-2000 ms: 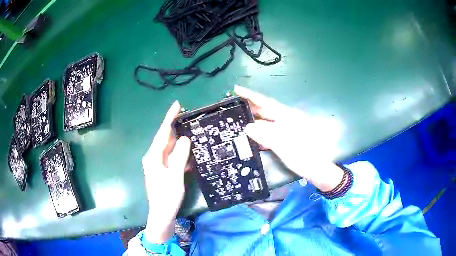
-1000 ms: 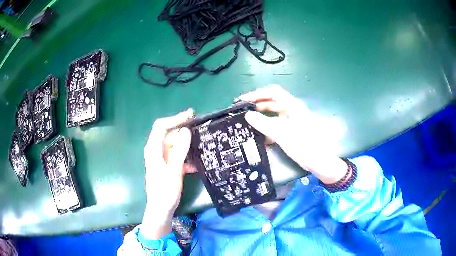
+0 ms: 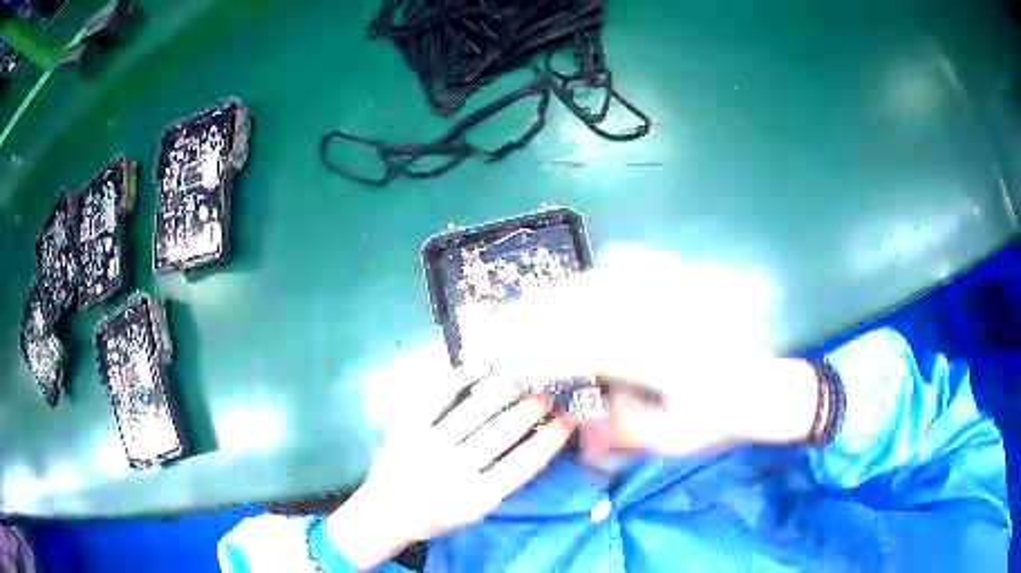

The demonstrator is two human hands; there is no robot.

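Observation:
A dark unit with a black-and-white circuit board face (image 3: 509,263) is in front of me, its far end and raised dark rim showing. My left hand (image 3: 448,481) lies over its near left part, fingers spread across the near end. My right hand (image 3: 683,358), overexposed and blurred, reaches across its middle and right side. Both hands touch the unit and hide its lower half. Whether a sealing ring is between the fingers cannot be told.
A tangled heap of black sealing rings (image 3: 493,45) lies beyond the unit, with loose loops (image 3: 420,162) trailing left. Several similar units stand at left, one upper (image 3: 193,190) and one lower (image 3: 140,386). The green bench (image 3: 784,123) curves towards blue floor at right.
Both hands have moved from the unit's far corners to its near half, and the right hand now crosses the board. The far rim is uncovered.

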